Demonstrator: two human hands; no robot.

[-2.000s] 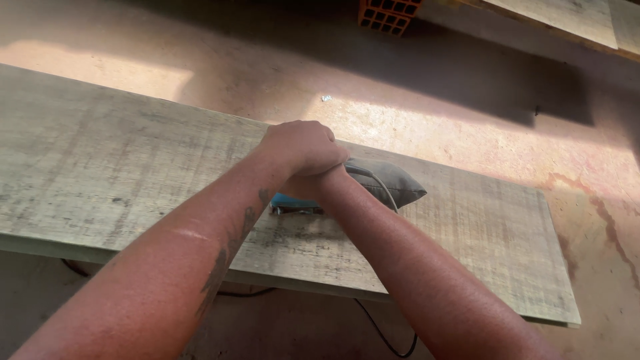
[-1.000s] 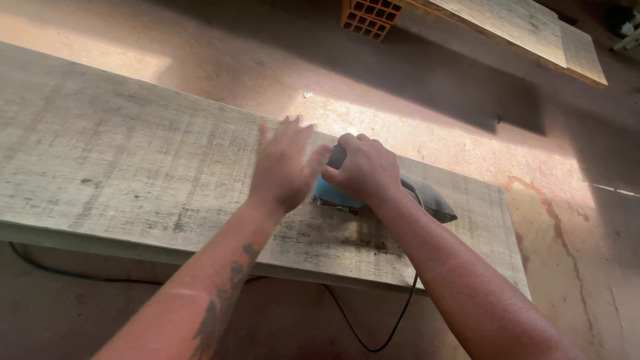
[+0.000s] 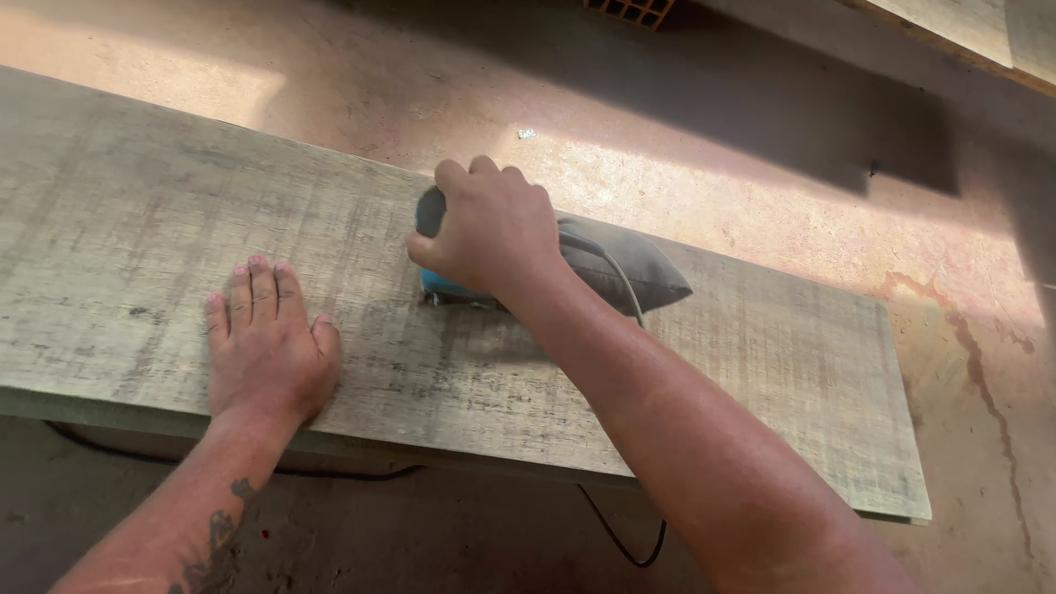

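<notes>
A wide, rough wooden board point(image 3: 371, 214) runs across the view, with dark stains and saw marks on its face. My right hand point(image 3: 495, 223) grips the top of a blue and dark grey power sander point(image 3: 450, 285) that rests on the board; the palm hides much of its body. A grey cloth dust bag point(image 3: 631, 264) points right from the sander, and a grey cable loops over it beside my wrist. My left hand point(image 3: 272, 355) lies palm down on the board, left of the sander, fingers apart and holding nothing.
Below the board's near edge a black cable point(image 3: 355, 474) hangs or lies in loops. Beyond the board is a stained concrete floor point(image 3: 742, 223) with sunlight and shadow on it. A hollow clay brick point(image 3: 631, 10) stands at the top, and another wooden board point(image 3: 940, 29) is at the upper right.
Two seconds ago both hands were together at the sander. My left hand has come away from it and now lies flat on the board to the left. My right hand stays on the sander.
</notes>
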